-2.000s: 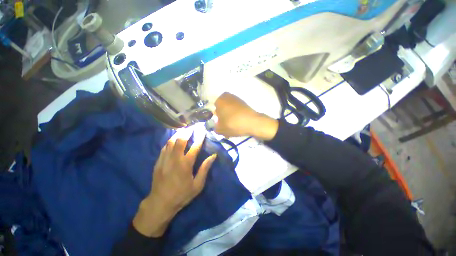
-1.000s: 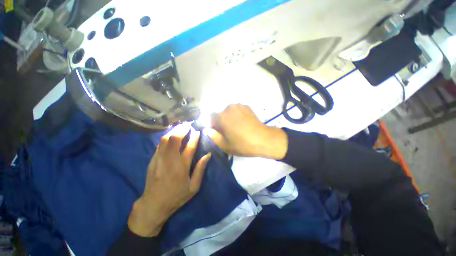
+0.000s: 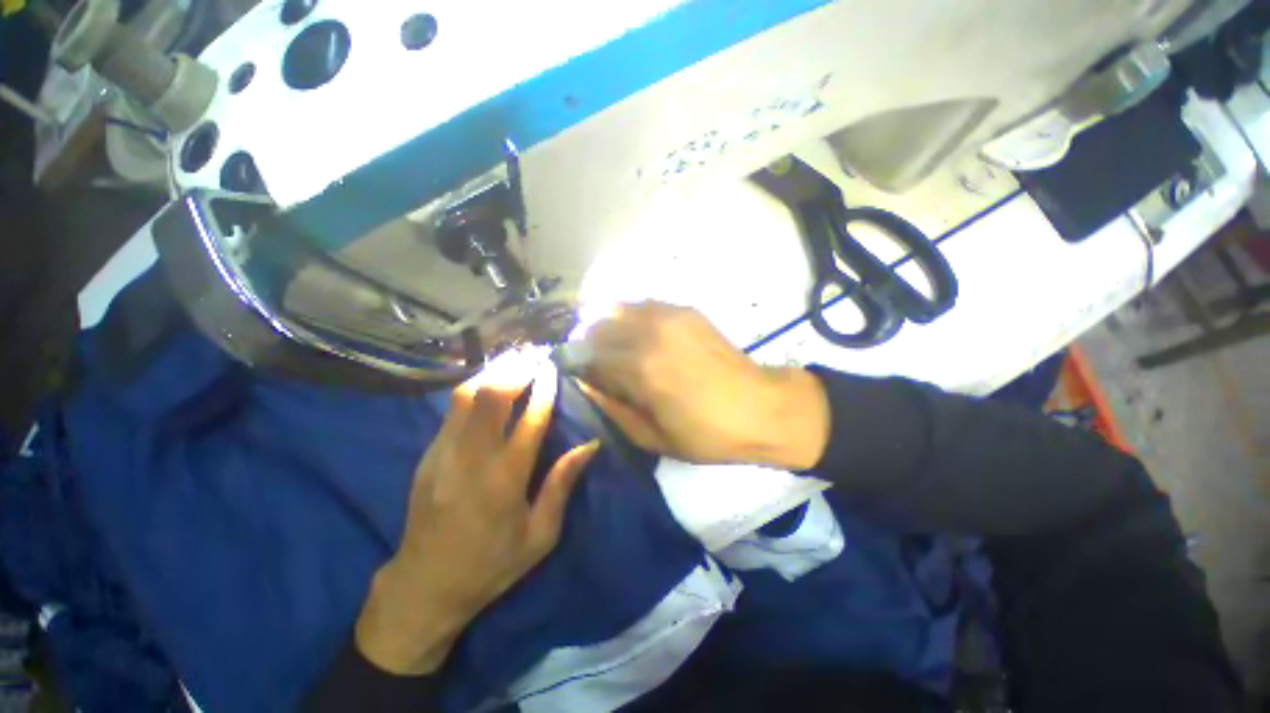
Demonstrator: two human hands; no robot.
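Observation:
The navy garment piece (image 3: 265, 488) spreads left of the needle and hangs over the table's front edge, with a pale strip (image 3: 627, 644) along its lower edge. My left hand (image 3: 481, 508) lies on the cloth, its fingertips pressing it in the bright glow at the presser foot; it grips nothing visible. My right hand (image 3: 696, 383) is beside the needle, fingers curled and pinching the edge of the navy cloth. The needle and the exact stitching point are hidden by glare and fingers.
The white sewing machine (image 3: 585, 126) with a blue stripe spans the top. Black-handled shears (image 3: 884, 279) lie under its arm. A flat black pad (image 3: 1114, 165) is at the right. An orange crate rim (image 3: 1093, 397) shows below the table at right. Navy pieces (image 3: 98, 599) lie at far left.
My right hand has come from beside the presser foot down to the cloth edge. My left hand stays on the cloth. The view has shifted closer to the machine.

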